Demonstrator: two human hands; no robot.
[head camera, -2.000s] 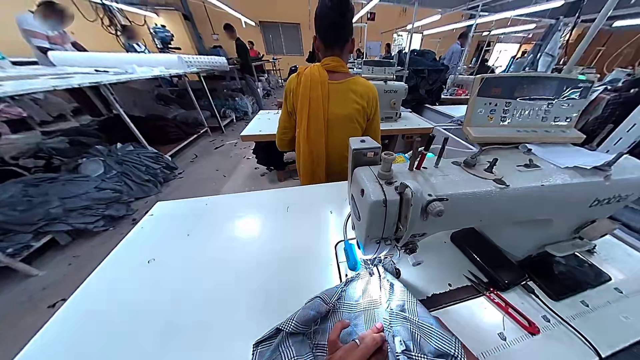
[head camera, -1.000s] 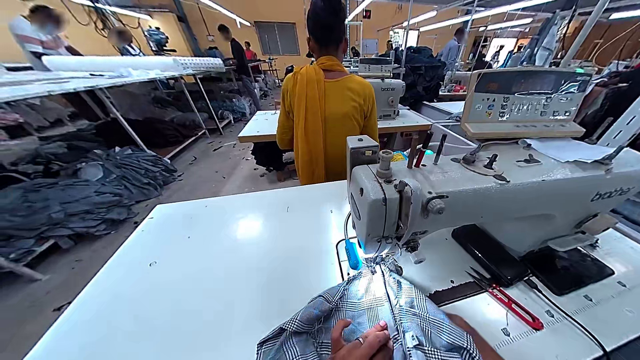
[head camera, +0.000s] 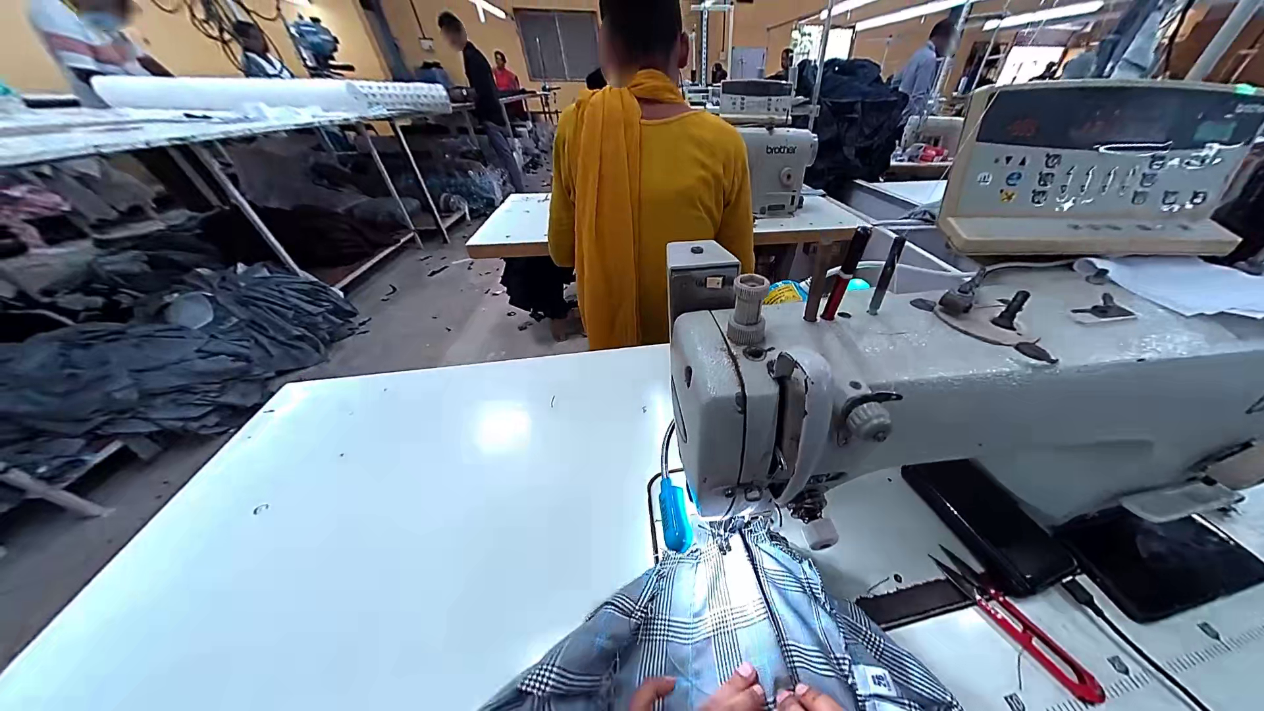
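Note:
A grey plaid cloth garment piece (head camera: 681, 632) with a dark lengthwise seam lies on the white table, its far end under the needle area of a Brother sewing machine (head camera: 948, 385). At the bottom edge, my left hand (head camera: 706, 694) rests on the cloth, fingers spread and partly cut off by the frame. Beside it, near the seam, my right hand (head camera: 805, 699) has its fingertips on the cloth; little more of it shows. A small white label (head camera: 874, 681) is on the cloth to the right. The lamp lights the cloth at the needle.
Red thread snips (head camera: 1037, 637), a black phone (head camera: 987, 523) and a dark flat device (head camera: 1165, 563) lie right of the needle on the white table (head camera: 395, 553). A control panel (head camera: 1096, 168) stands on the machine. Ahead sits a person in yellow (head camera: 681, 197); dark cloth piles (head camera: 197, 346) lie left.
My right hand's fingertips now show beside my left hand at the seam; one second ago that hand was farther right, by the cloth's edge. My left hand has moved lower in the view.

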